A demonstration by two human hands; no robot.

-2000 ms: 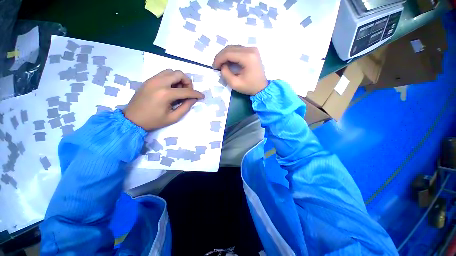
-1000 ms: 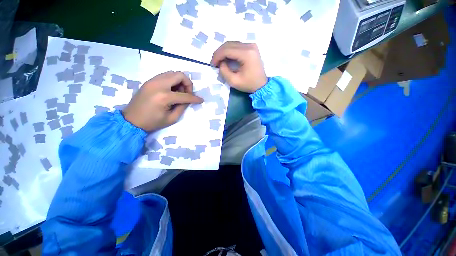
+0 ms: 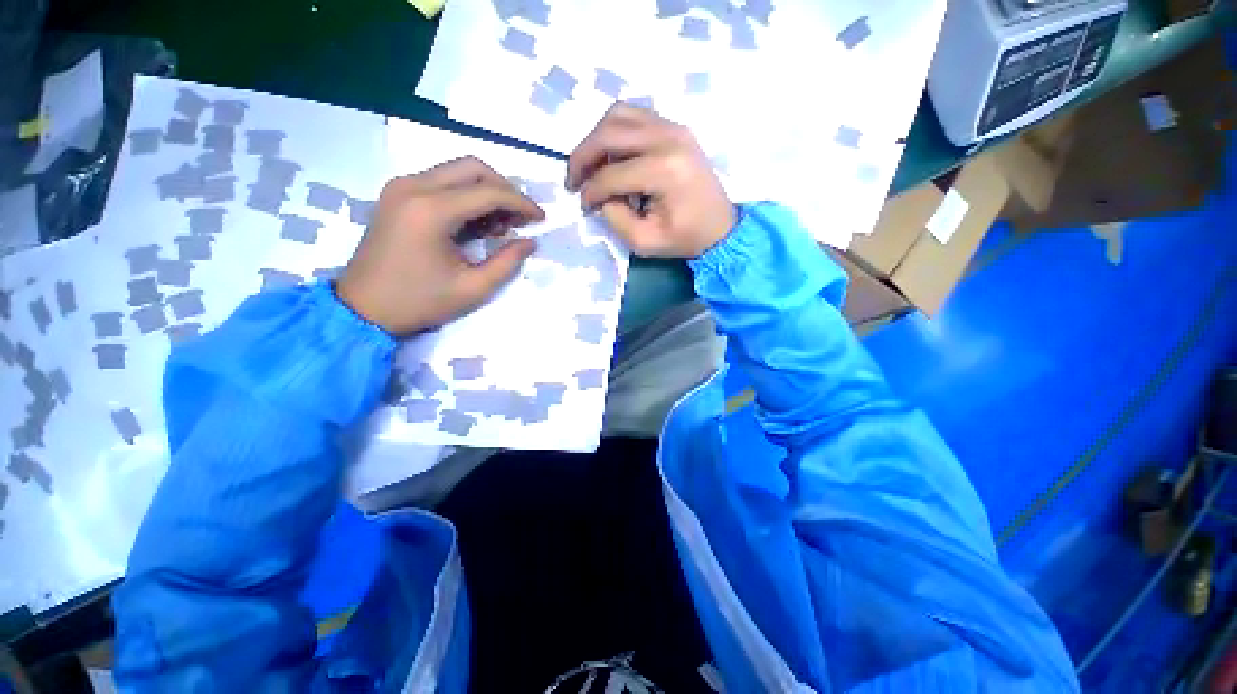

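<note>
Small flat grey pieces (image 3: 589, 327) lie singly and overlapping on white paper sheets (image 3: 543, 298). My left hand (image 3: 441, 247) is over the near sheet, its thumb and index finger apart, with no piece visible between them. My right hand (image 3: 651, 183) is at the top right corner of that sheet, its fingers curled with the tips together. Whether it pinches a piece cannot be told. Grey pieces lie between and under the two hands, partly hidden by the fingers.
A digital scale (image 3: 1024, 68) stands at the right bench edge. Open cardboard boxes (image 3: 936, 231) are below it. A dark plastic bag (image 3: 68, 136) with white labels lies at far left. Another sheet (image 3: 800, 102) with grey pieces lies beyond my right hand. A yellow slip shows at the top edge.
My left thumb and index finger have opened apart from their pinch. My right hand's fingers have curled in lower, nearer the sheet's corner. The view has shifted slightly.
</note>
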